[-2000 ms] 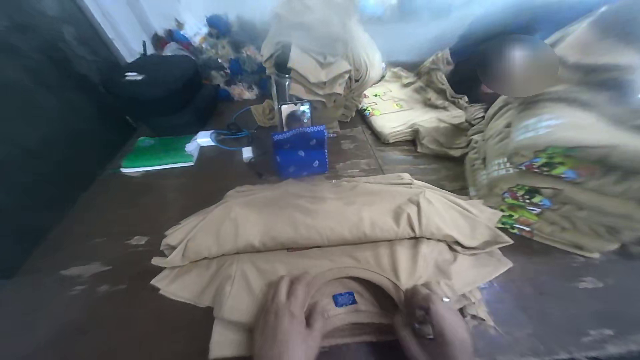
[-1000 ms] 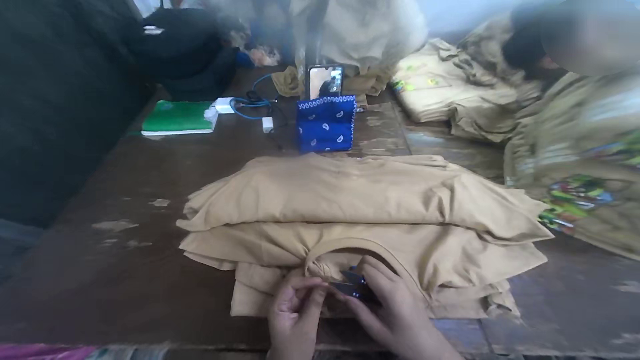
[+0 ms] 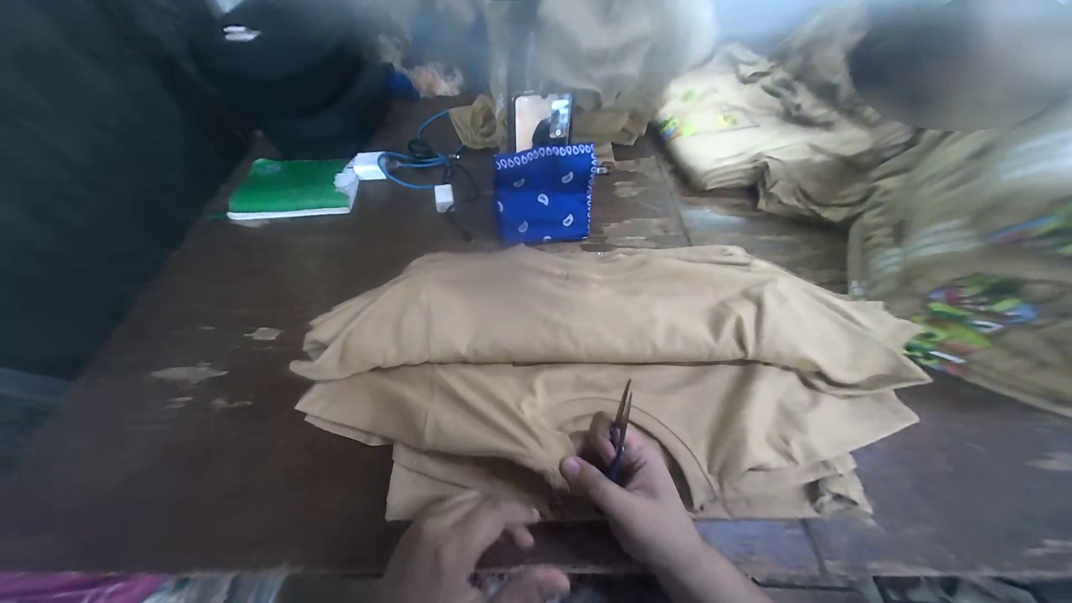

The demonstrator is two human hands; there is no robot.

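Tan T-shirts point(image 3: 586, 318) lie stacked in the middle of the dark wooden table, with the top one folded over and a round neckline facing me. My right hand point(image 3: 641, 494) holds a small pair of scissors or thread snips point(image 3: 620, 435), blades pointing up and away, and pinches the shirt's collar between thumb and finger. To its left, my left hand point(image 3: 469, 536) is just off the lower edge of the shirts, fingers apart and slightly blurred, with nothing seen in it.
Behind the shirts, a phone point(image 3: 542, 121) leans by a blue paisley cloth point(image 3: 544, 197). A green book point(image 3: 293, 188), cables and a white adapter point(image 3: 368, 166) lie back left. More tan shirts point(image 3: 720, 134) are piled back right, and printed ones point(image 3: 971, 310) at the right. A dark bag point(image 3: 285, 75) stands back left.
The blue tag visible at the neckline two seconds ago is not seen now. My left hand has come off the collar toward the near edge; the scissors in my right hand now point upward.
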